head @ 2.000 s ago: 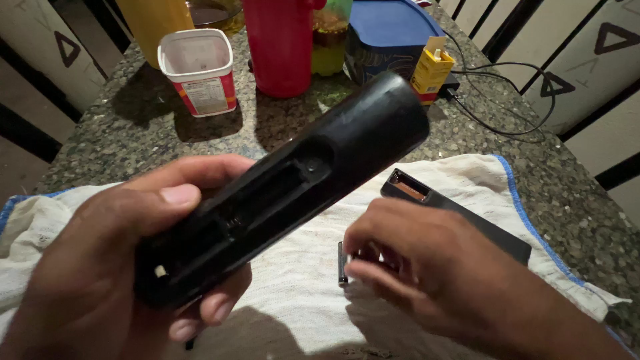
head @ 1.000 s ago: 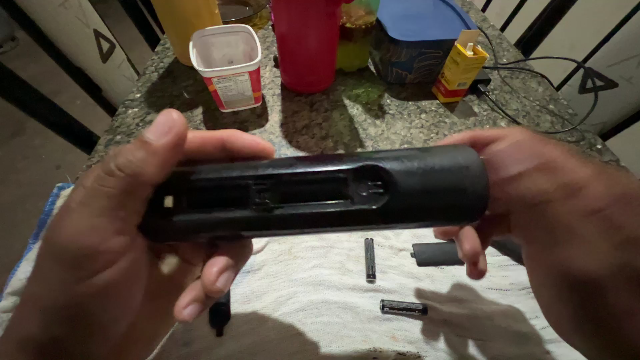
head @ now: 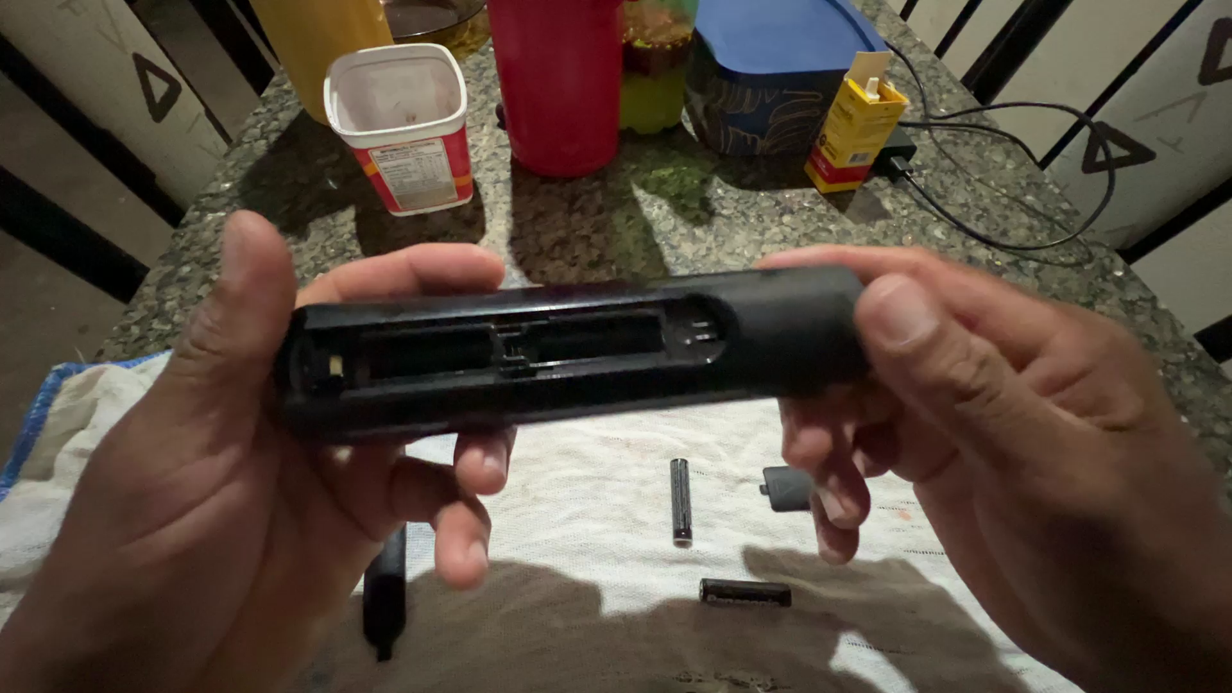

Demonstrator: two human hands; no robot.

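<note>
A black remote control [head: 577,385] is held up level, back side toward me, its battery compartment [head: 520,348] uncovered and without batteries. My left hand [head: 202,433] grips its left end; my right hand [head: 1001,414] holds the right end between thumb and fingers. Below it on the white cloth [head: 577,539] lie two black cylindrical batteries, one lengthwise [head: 680,500] and one crosswise [head: 746,592]. A dark plastic piece [head: 787,489], probably a cover, is partly hidden behind my right fingers. A slim black object [head: 385,602] lies below my left hand, its upper part hidden.
On the granite table [head: 972,207] beyond stand an open plastic tub [head: 409,135], a red container [head: 556,87], a yellow container [head: 322,48], a greenish bottle [head: 657,87], a blue-lidded container [head: 780,82] and a small yellow box [head: 855,130]. A black cable [head: 1020,241] loops at the right.
My right hand has moved from near the cloth up to the remote's right end and now holds it. The remote has turned from slanted to nearly level.
</note>
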